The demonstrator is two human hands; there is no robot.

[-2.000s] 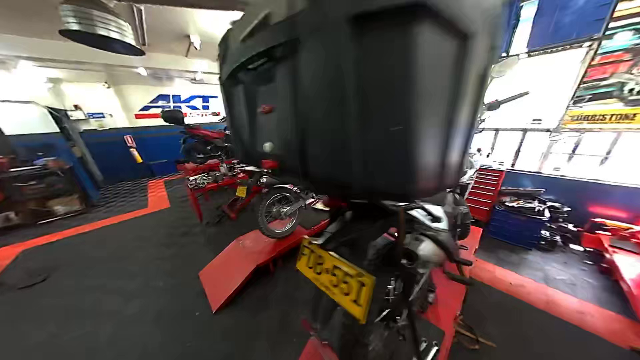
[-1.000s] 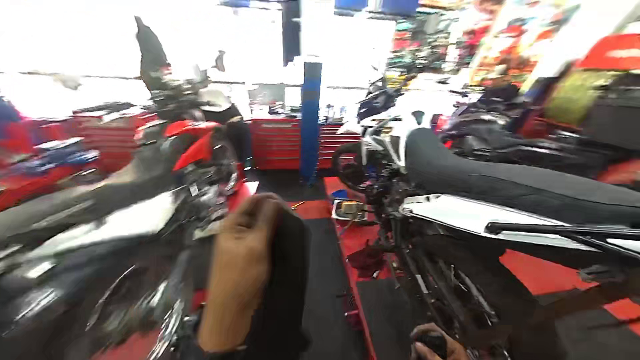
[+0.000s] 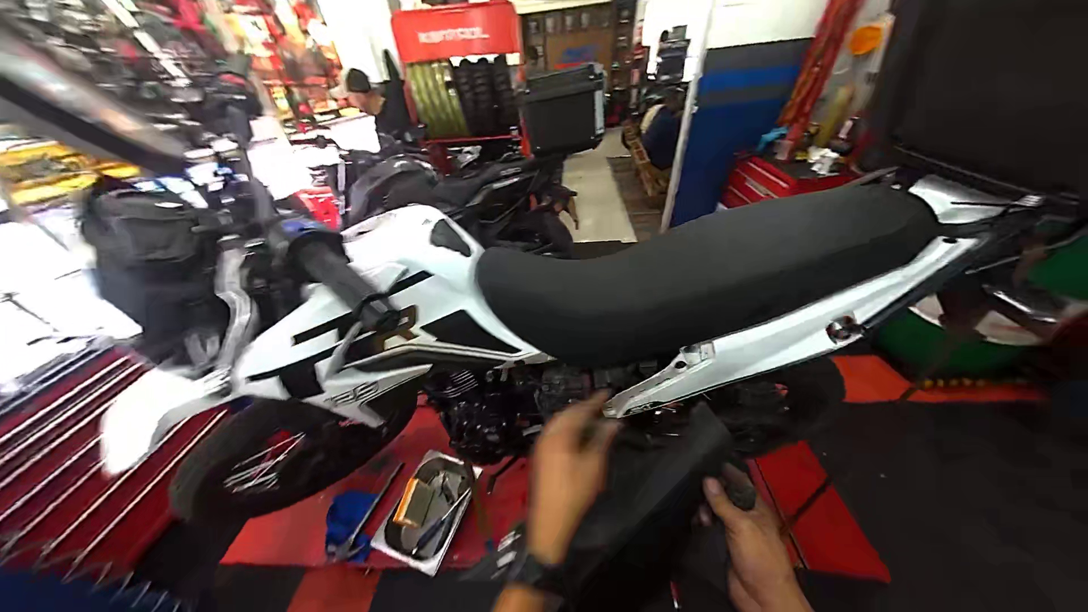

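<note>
A white motorcycle (image 3: pixel 408 331) with a long black seat (image 3: pixel 705 272) stands side-on before me. My left hand (image 3: pixel 568 476), a dark band at its wrist, is raised by the pointed lower end of the white side panel (image 3: pixel 722 374); I cannot tell if it touches the panel or grips anything. To its right, my right hand (image 3: pixel 744 527) has its thumb and fingers around a small dark object (image 3: pixel 739 489), too blurred to name. A black sheet-like piece (image 3: pixel 654 493) spans the space between both hands; whether either holds it is unclear.
On the red platform (image 3: pixel 280 535) sit a metal tray (image 3: pixel 429 510) with tools and an orange box, and a blue cloth (image 3: pixel 350 523). A red tool cabinet (image 3: pixel 765 180) and a partition (image 3: pixel 731 127) stand behind. A person (image 3: pixel 382 102) is at the back left, another (image 3: pixel 663 132) further back.
The view has swung round to the white motorcycle's side. My left hand, seen earlier upright between two motorcycles, is now near the side panel. More of my right hand shows.
</note>
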